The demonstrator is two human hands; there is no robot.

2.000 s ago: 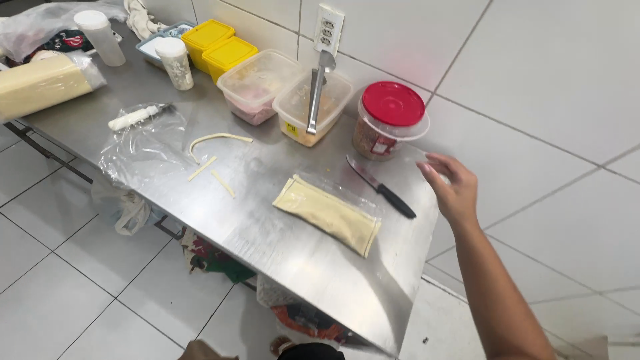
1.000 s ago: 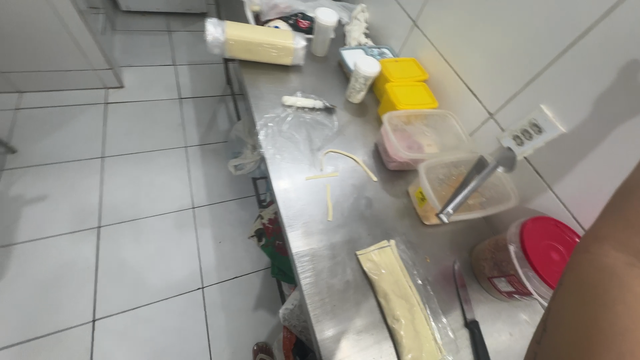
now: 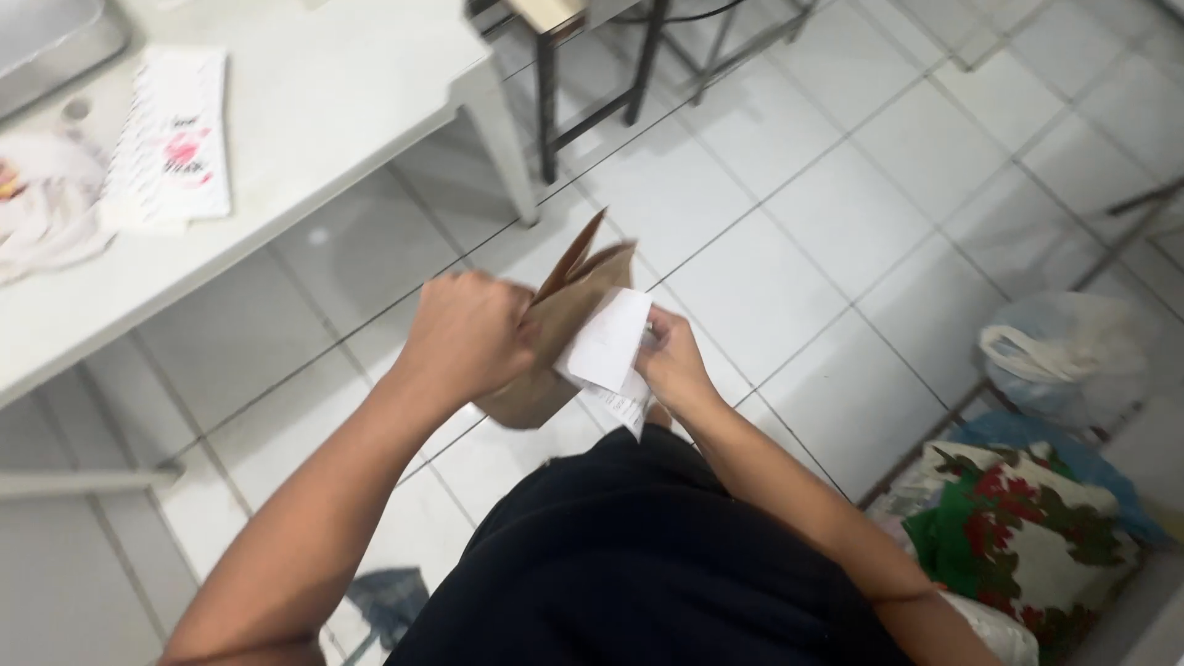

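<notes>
Low in front of my body, my left hand (image 3: 476, 333) grips one side of a brown paper bag (image 3: 546, 370), whose mouth stands partly apart at the top. A white slip of paper (image 3: 609, 340) with faint print lies against the bag's right side. My right hand (image 3: 673, 356) pinches that slip at its right edge; its fingertips are partly hidden behind the paper. Whether the right hand also touches the bag, I cannot tell.
On the left stands a white table (image 3: 342, 83) with a metal tray (image 3: 55, 46), a spiral notebook (image 3: 176, 139) and a crumpled cloth (image 3: 46, 199). A stool (image 3: 592, 102) stands beyond. At right are a plastic bag (image 3: 1054, 356) and floral fabric (image 3: 1036, 536).
The view has swung from the steel counter to the tiled floor and a white table. Both hands now show, with a brown paper bag and a white slip that the earlier frames do not show.
</notes>
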